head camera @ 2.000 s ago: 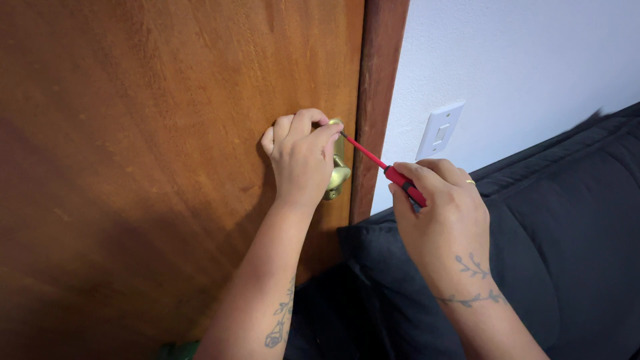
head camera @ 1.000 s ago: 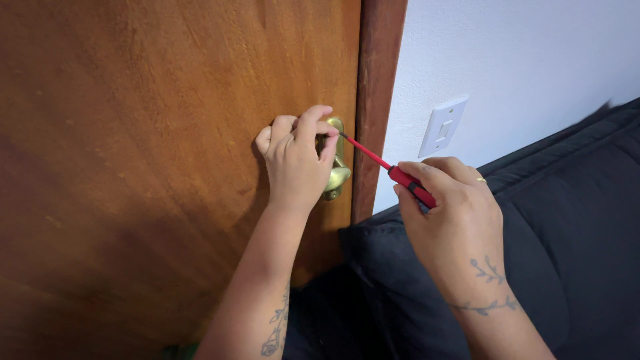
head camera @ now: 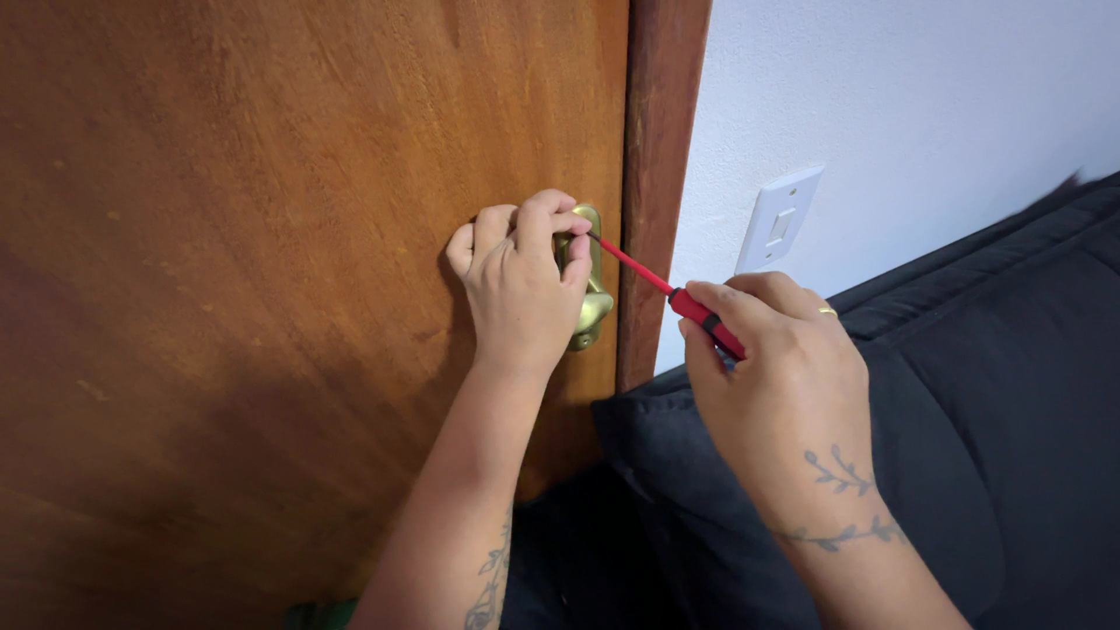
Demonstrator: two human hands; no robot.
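Note:
My right hand (head camera: 779, 359) grips the red and black handle of a screwdriver (head camera: 643, 271). Its red shaft slants up and left, and the dark tip is at the fingertips of my left hand (head camera: 529, 280). That hand lies over the upper part of a brass door handle and its plate (head camera: 593, 311), thumb and index finger close together by the tip. Whether they pinch a screw is hidden. The lever and the lower end of the plate, with a screw in it, show below my thumb. The plate sits on a wooden door (head camera: 306, 219) near its edge.
A reddish wooden door frame (head camera: 661, 175) runs along the door's right side. Beyond it, a white switch plate (head camera: 780, 219) is on the pale wall (head camera: 919, 105). A dark cushioned sofa (head camera: 989, 385) fills the lower right, close under my right arm.
Between two seconds and one second ago, my right hand shifted slightly to the right and its grip on the screwdriver changed a little. My left hand stays at the brass plate.

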